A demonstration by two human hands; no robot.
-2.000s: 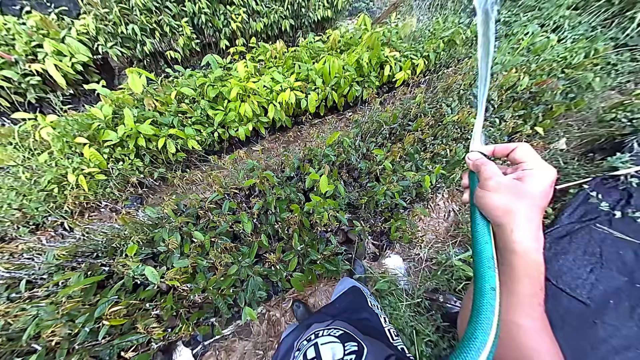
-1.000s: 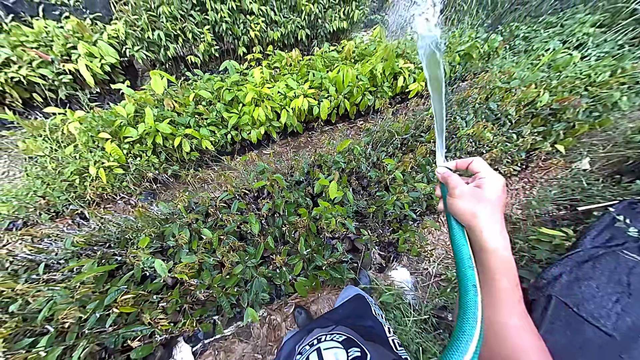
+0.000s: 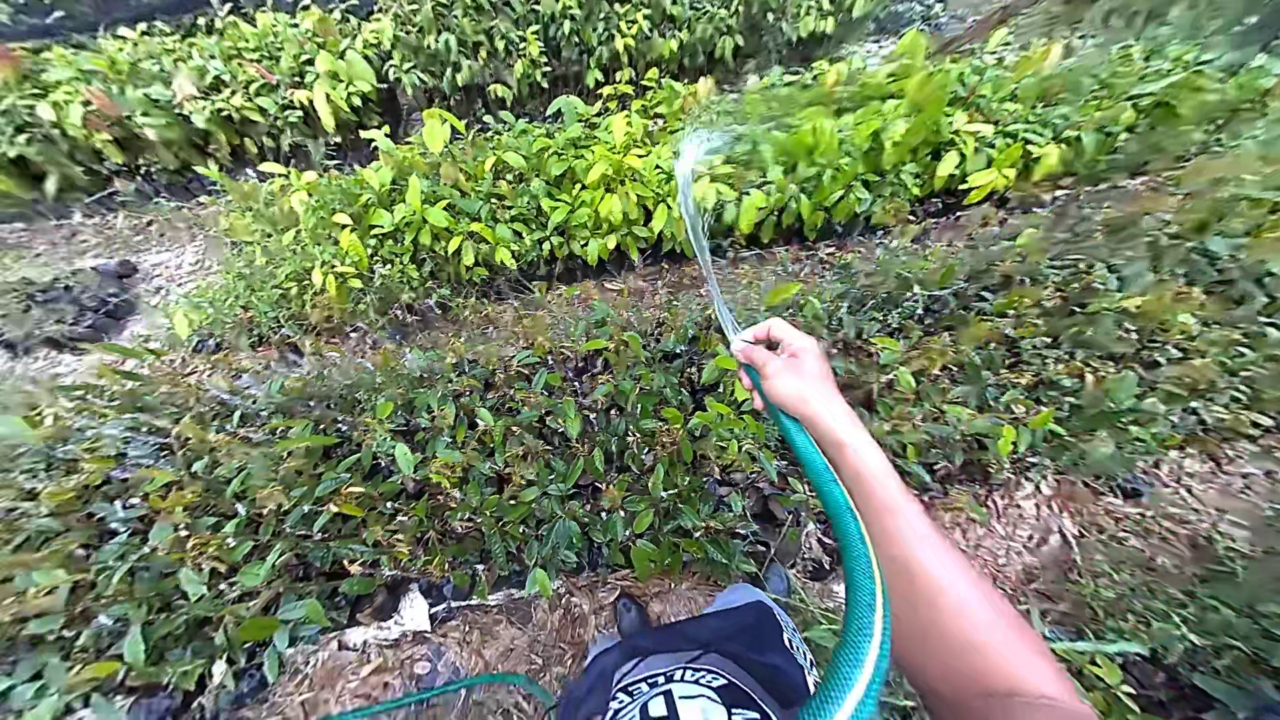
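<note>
My right hand (image 3: 785, 370) grips the end of a green garden hose (image 3: 850, 540) with a pale stripe, thumb and fingers pressed at its mouth. A jet of water (image 3: 700, 220) leaves the hose end and arcs up and away, breaking into spray over a row of bright green leafy plants (image 3: 580, 190). Below the hand lies a bed of darker, low leafy plants (image 3: 520, 440). The hose curves down beside my forearm to the bottom edge. My left hand is not in view.
My shoes (image 3: 632, 615) stand on ground strewn with dry litter (image 3: 500, 640), at the near edge of the dark bed. A thinner stretch of green hose (image 3: 440, 690) lies at the bottom left. Another row of plants (image 3: 600, 40) grows at the back.
The water jet, which pointed up toward the top edge, now leans left and lands on the bright green row. The view has swung right, and the black sheet at the right is out of view.
</note>
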